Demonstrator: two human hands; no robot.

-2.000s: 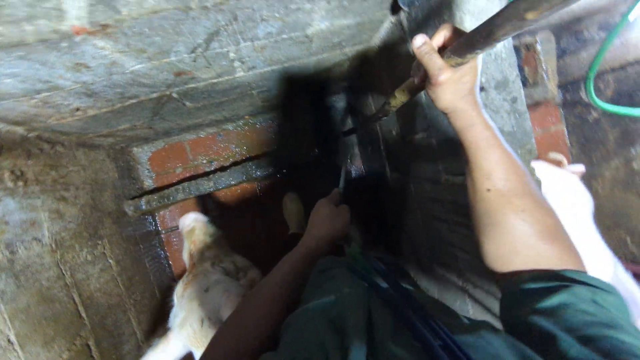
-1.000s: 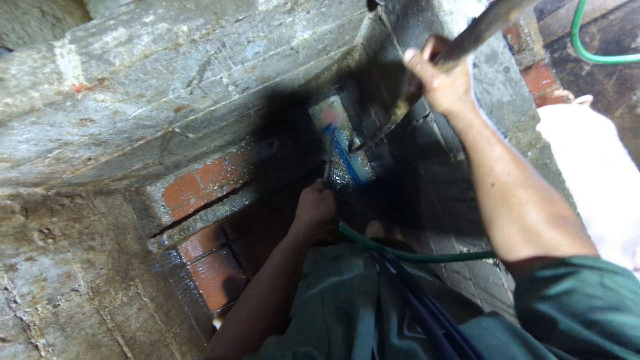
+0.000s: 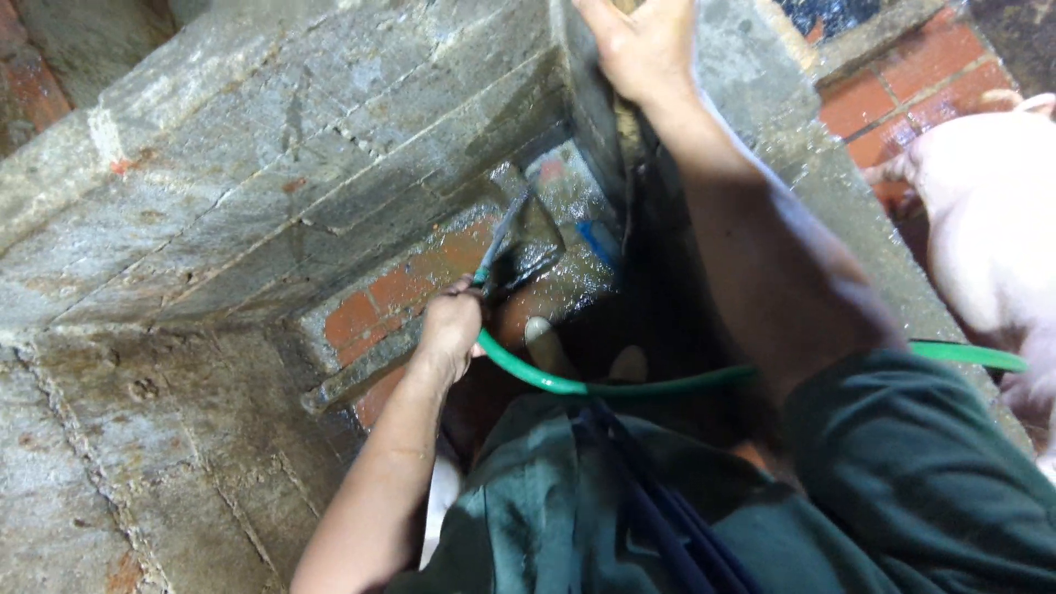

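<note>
In my left hand (image 3: 452,323) is the end of a green hose (image 3: 528,373), and a jet of water (image 3: 503,229) sprays from it toward the corner of the pen. The hose curves across in front of me and passes under my right forearm. At the top edge, my right hand (image 3: 648,45) is closed around a wooden pole (image 3: 629,124), which runs down along the wall; its lower end is lost in shadow. Wet red brick flooring (image 3: 351,326) and a blue thing (image 3: 596,243) on a grey slab (image 3: 569,186) lie near the jet.
A grey block wall (image 3: 330,165) bounds the pen ahead, with another wall (image 3: 148,445) at left. On the right, beyond a concrete wall top (image 3: 850,214), a pale pig (image 3: 990,214) stands on bricks. My boots (image 3: 544,342) are below me. A concrete ledge (image 3: 363,367) crosses the floor.
The pig that was at my lower left two seconds ago is mostly out of view. My left hand's water jet now strikes nearer the far wall. The view has shifted.
</note>
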